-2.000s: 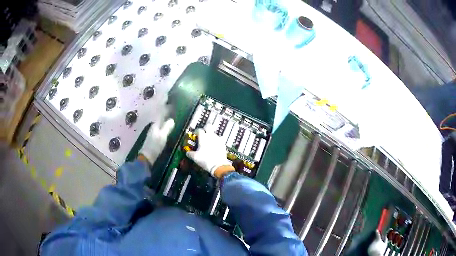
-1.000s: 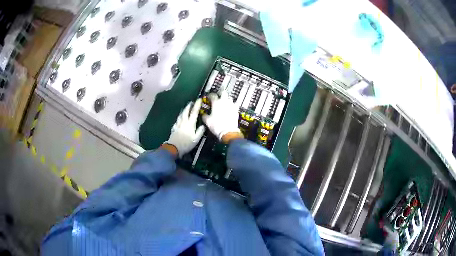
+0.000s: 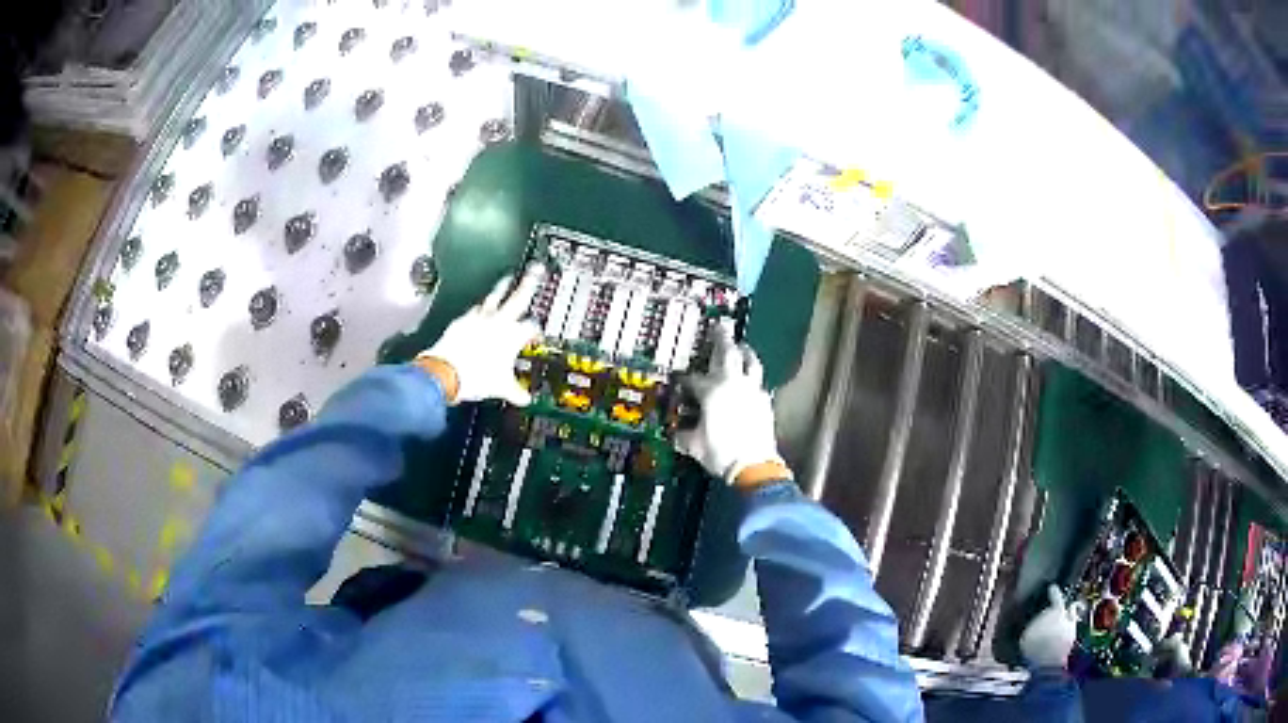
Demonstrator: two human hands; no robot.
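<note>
The transformer board (image 3: 579, 473), green with a row of yellow blocks and grey-white blocks along its far end, lies flat in the chassis on the dark green pallet (image 3: 487, 212). My left hand (image 3: 487, 343), in a white glove, rests on the board's left edge beside the yellow blocks. My right hand (image 3: 735, 410), also gloved, is at the board's right edge. Both hands press or hold the edges; the fingertips partly hide the contact, and the right fingers cover the rightmost yellow block.
A ball transfer table (image 3: 297, 226) is at the left. Conveyor rollers (image 3: 897, 466) are at the right. Teal film (image 3: 756, 184) hangs from the white shelf (image 3: 1074, 184). Another person's gloved hand (image 3: 1050, 631) is by a toroid power board (image 3: 1126, 579).
My hands have moved apart from the left yellow block to opposite edges of the board, uncovering its middle. The other person's gloved hand shows more clearly beside the far unit.
</note>
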